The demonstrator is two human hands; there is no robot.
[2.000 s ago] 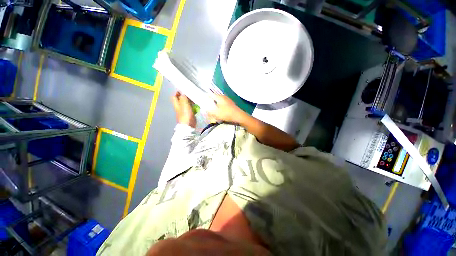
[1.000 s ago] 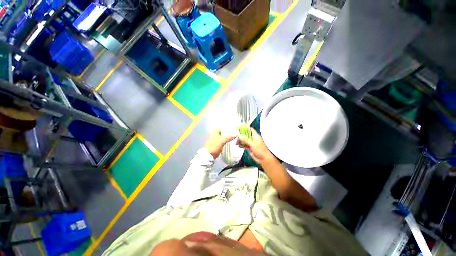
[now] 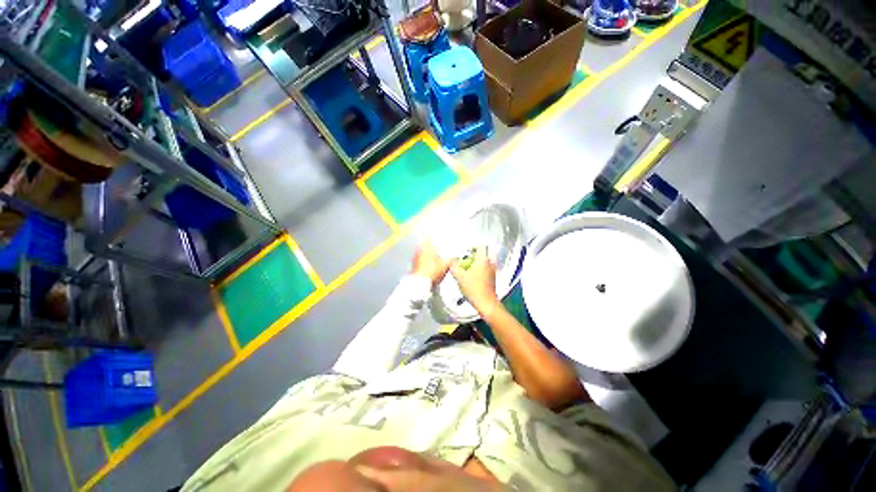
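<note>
A coil of white wire or tubing is held in front of my body, in loose loops left of the white pan. My left hand is at the coil's left side, its fingers on the coil; glare washes out the detail. My right hand is close beside it and grips a small lime-green tape roll against the coil. The round white pan with a small dark centre hole lies on the dark green bench.
Paper sheets lie by the pan's near edge. A machine panel and a hanging white sheet are at upper right. A blue stool, cardboard box, metal racks and a blue bin stand on the left and beyond.
The view has swung so the stool and box show more fully. The coil has gone from a narrow bunch to wider, rounder loops. Both hands have come together at the green tape.
</note>
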